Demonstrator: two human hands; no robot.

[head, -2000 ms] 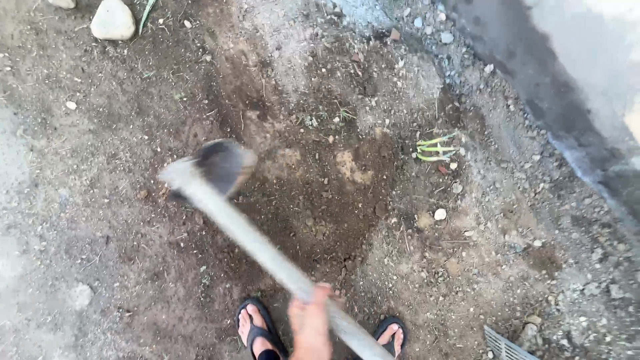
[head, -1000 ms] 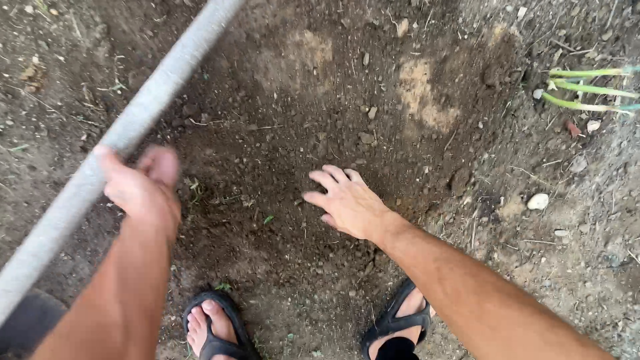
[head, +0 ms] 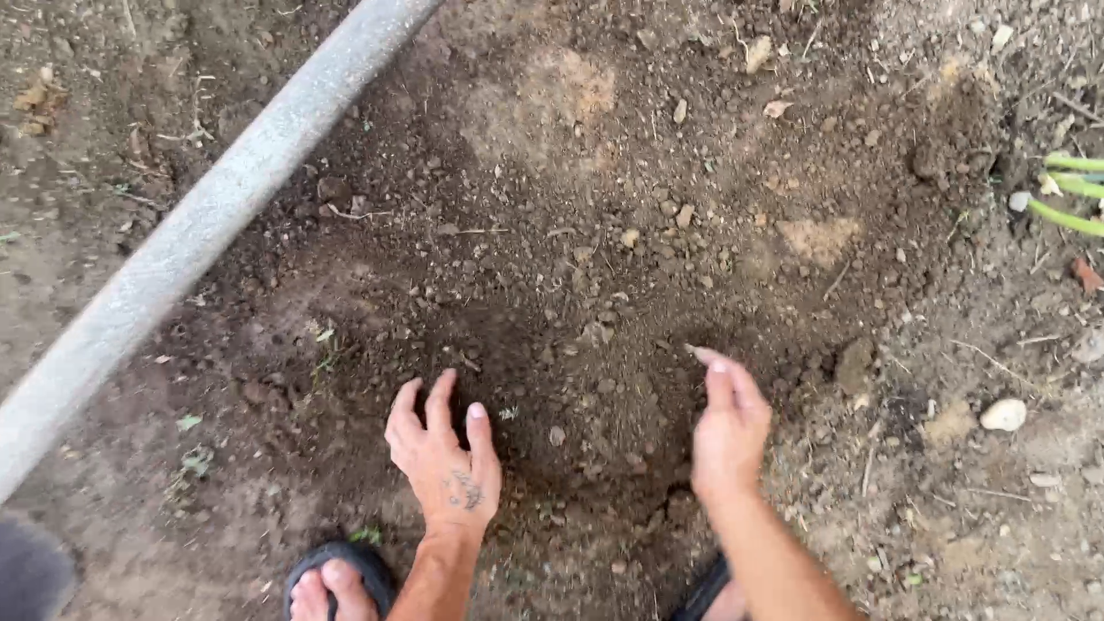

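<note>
Loose brown soil (head: 595, 379) lies between my two hands. My left hand (head: 448, 457) has its fingers spread and touches or hovers just over the dirt, with no object in it. On the other side, my right hand (head: 729, 423) has its fingers bent close together at the soil; a small pale bit shows at a fingertip, and whether it is held cannot be made out. The hoe's long pale handle (head: 207, 198) lies diagonally at the left, apart from both hands. A dark blurred part (head: 30, 569), perhaps the hoe's blade, shows at the bottom left corner.
My feet in black flip-flops (head: 375, 573) stand at the bottom edge. Green plant stalks (head: 1069, 185) are at the right edge, and a pale stone (head: 1003, 415) lies below them. Clods and small stones (head: 630, 237) are scattered over the ground.
Two seconds ago a hand held the hoe by its handle; the handle is now released at the left. My left hand has moved away from the handle to the soil. The view is closer to the ground.
</note>
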